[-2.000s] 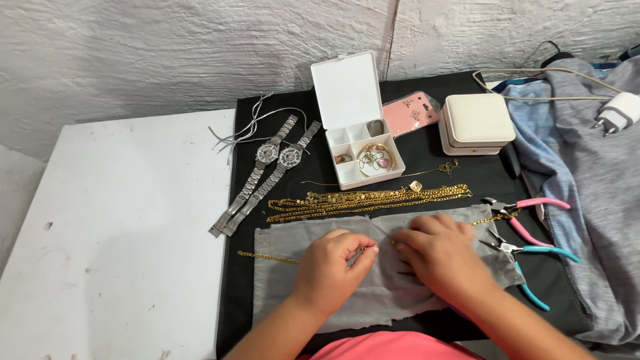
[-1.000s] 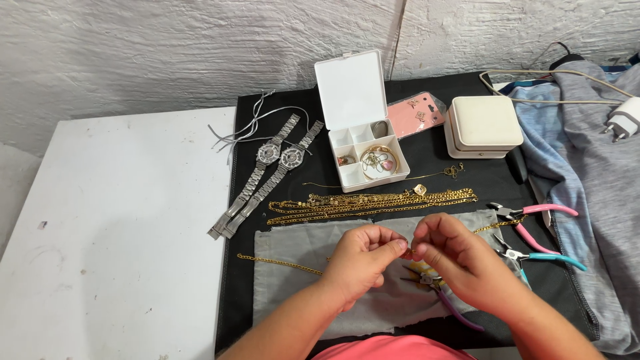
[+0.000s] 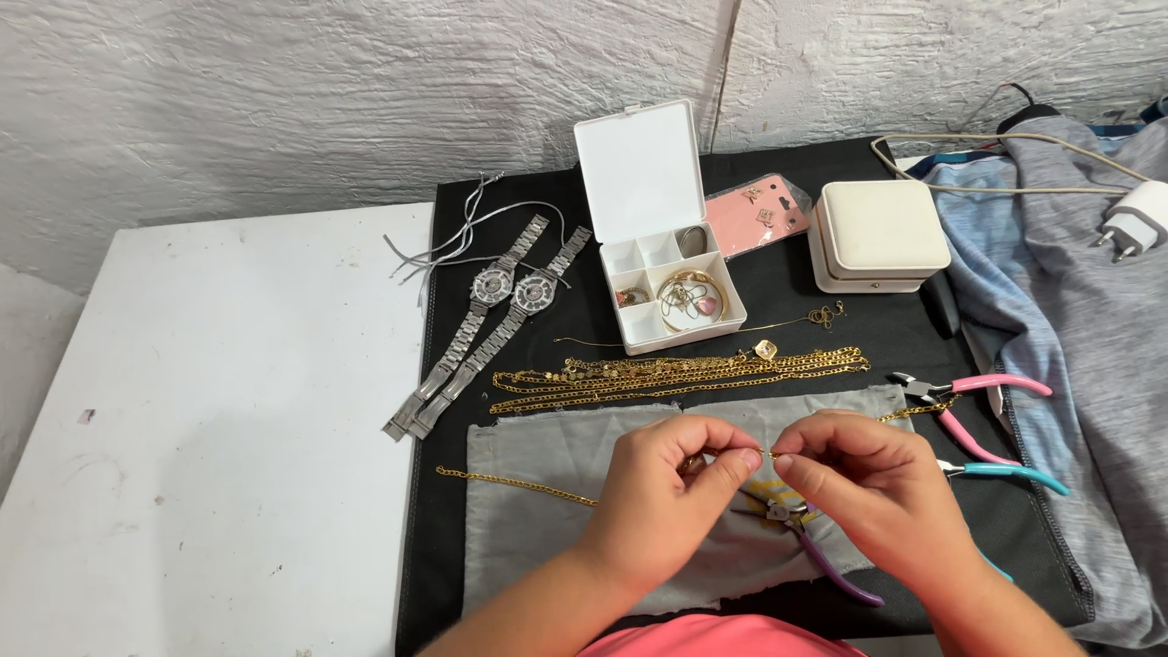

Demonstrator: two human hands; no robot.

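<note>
My left hand (image 3: 671, 497) pinches a small gold chain end between thumb and forefinger; a gold chain (image 3: 520, 484) lies on the grey cloth (image 3: 538, 557) and runs under this hand. Facing it, my right hand (image 3: 876, 493) pinches another small gold piece, the fingertips nearly touching the left ones. Purple-handled pliers (image 3: 835, 570) rest on the cloth beneath and between the hands. Right of the right hand lie pink-handled pliers (image 3: 999, 383) with a gold chain end at them, and teal-handled pliers (image 3: 1013, 474). Several gold chains (image 3: 675, 374) are laid out beyond the cloth.
Two metal watches (image 3: 493, 287) and grey cords (image 3: 465, 228) lie at the left of the black mat. An open white compartment box (image 3: 639, 182) holds jewellery. Behind are a pink earring card (image 3: 753, 214) and a cream box (image 3: 881, 237). Clothing (image 3: 1077, 274) and a white charger (image 3: 1136, 219) are at right.
Both hands have risen from the cloth and come together at the fingertips. The purple-handled pliers now show beneath them; they were not visible two seconds ago.
</note>
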